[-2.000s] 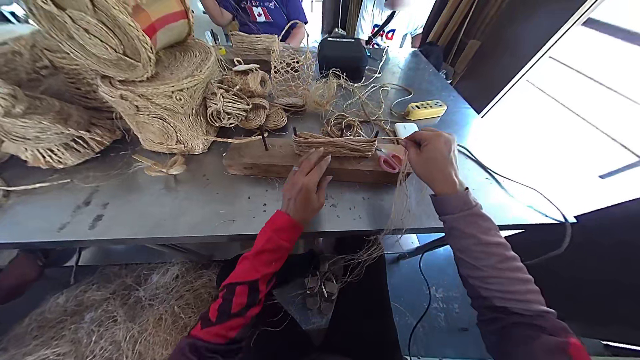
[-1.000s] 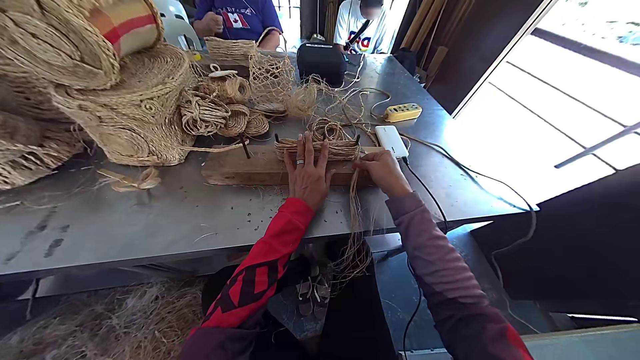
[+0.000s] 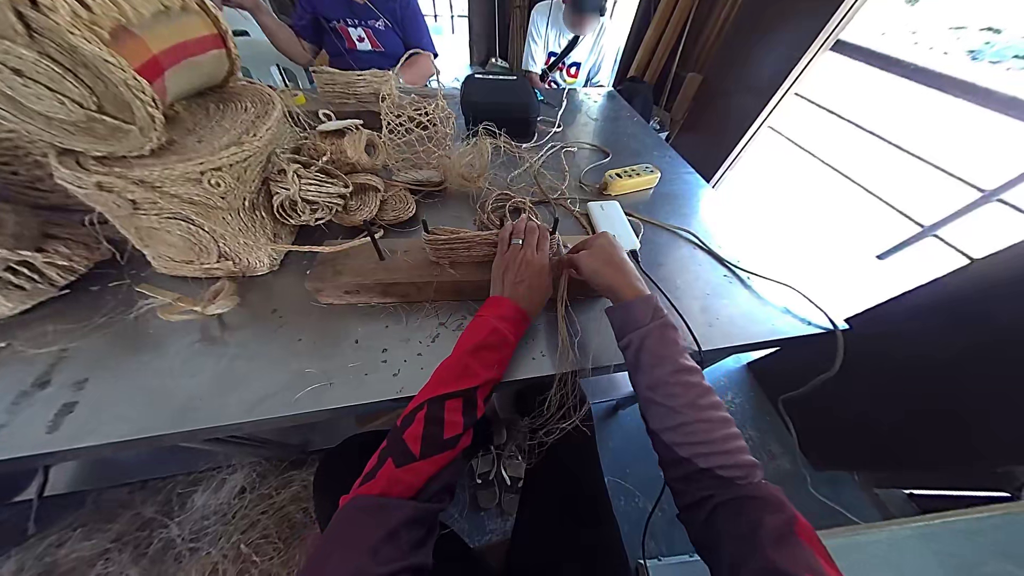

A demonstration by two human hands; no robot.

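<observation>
A wooden block (image 3: 376, 276) with upright dark pegs (image 3: 374, 242) lies on the metal table. Twisted fiber cord (image 3: 460, 246) is wound in a long bundle between pegs on it. My left hand (image 3: 522, 264) rests over the right part of this bundle, fingers pressed onto the cord. At the bundle's right end, my right hand (image 3: 602, 266) pinches fiber strands. Loose strands (image 3: 566, 352) hang from there over the table's front edge. A coil of cord (image 3: 508, 210) lies just behind my left hand.
Woven fiber baskets (image 3: 184, 176) stand at left, beside cord bundles (image 3: 308, 190). Behind are a black case (image 3: 500, 104) and a yellow power strip (image 3: 630, 179). A white power bank (image 3: 614, 226) with a black cable lies near my right hand. Two people are across the table.
My left hand has moved from the block's front onto the wound cord. My right hand has come in closer to it. The red-handled scissors seen earlier on the block no longer show.
</observation>
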